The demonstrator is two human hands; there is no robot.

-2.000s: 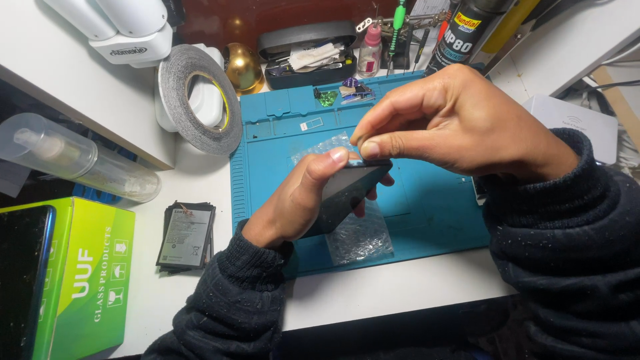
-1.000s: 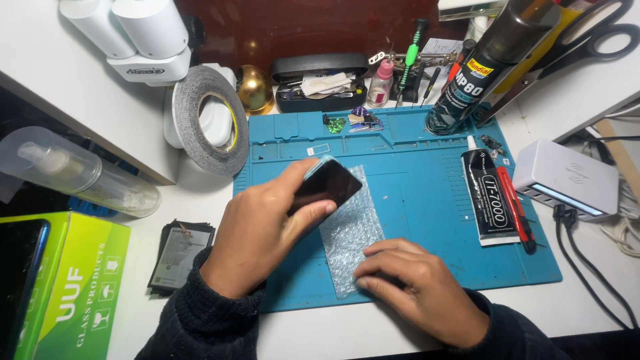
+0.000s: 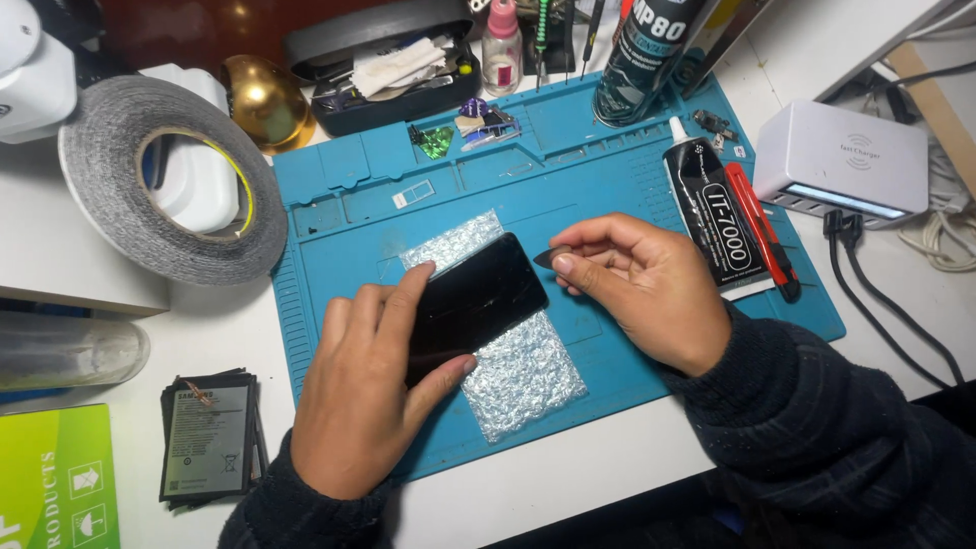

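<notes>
A smartphone [image 3: 480, 293] lies screen up across a crinkled clear plastic sheet [image 3: 526, 381] on the blue repair mat [image 3: 335, 263]. My left hand [image 3: 366, 366] grips the phone by its long edges, fingertips on the far side and thumb on the near side. Just off the phone's right end, my right hand [image 3: 633, 282] pinches a thin dark pick [image 3: 547, 258] between thumb and forefinger, its point toward the phone. A gap shows between pick and phone. The phone's left end is partly hidden under my left hand.
Right of my right hand lie a glue tube [image 3: 709, 206] and a red utility knife [image 3: 759, 229], with a white charger [image 3: 846, 160] beyond. A spray can [image 3: 640, 61] and an open black case [image 3: 396, 84] stand behind. Phone batteries [image 3: 210, 438] and a tape roll [image 3: 99, 183] are at left.
The phone, tilted in my left hand a second ago, now rests on the plastic sheet. My right hand has moved from the sheet to beside the phone's right end, where the pick shows.
</notes>
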